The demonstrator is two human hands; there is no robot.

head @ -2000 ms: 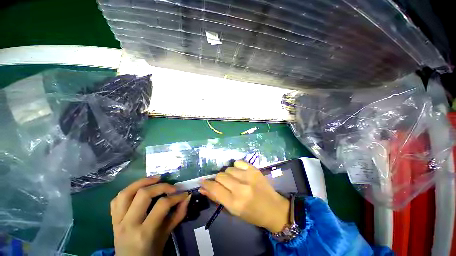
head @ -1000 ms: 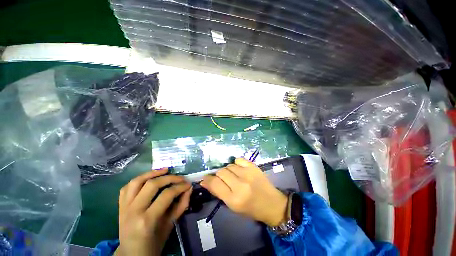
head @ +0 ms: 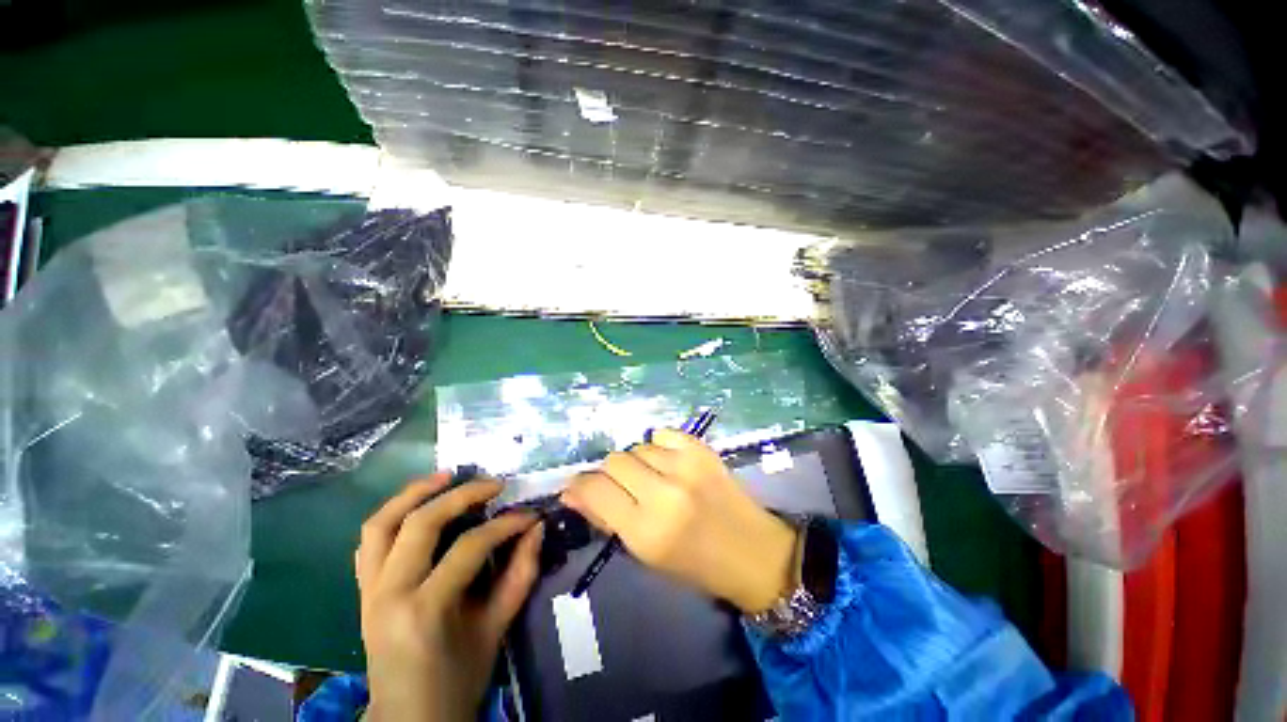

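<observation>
A flat black tablet back housing with pale rectangular patches lies on a white foam sheet. My left hand is at the housing's upper left corner, its fingers curled around small black parts there; what the fingertips pinch is partly hidden. My right hand reaches from the right with its fingertips at the same corner. It holds a thin dark pen-like tool slantwise, the ends showing above and below the hand.
A clear strip lies above the housing. A clear bag of dark parts is at left, a crumpled clear bag at right by red foam trays. Ribbed clear blister trays stand at the back on a white surface.
The view has shifted slightly, showing more at the left edge. My left fingers have spread a little, and a dark part shows between them. My right hand stays at the corner with the tool.
</observation>
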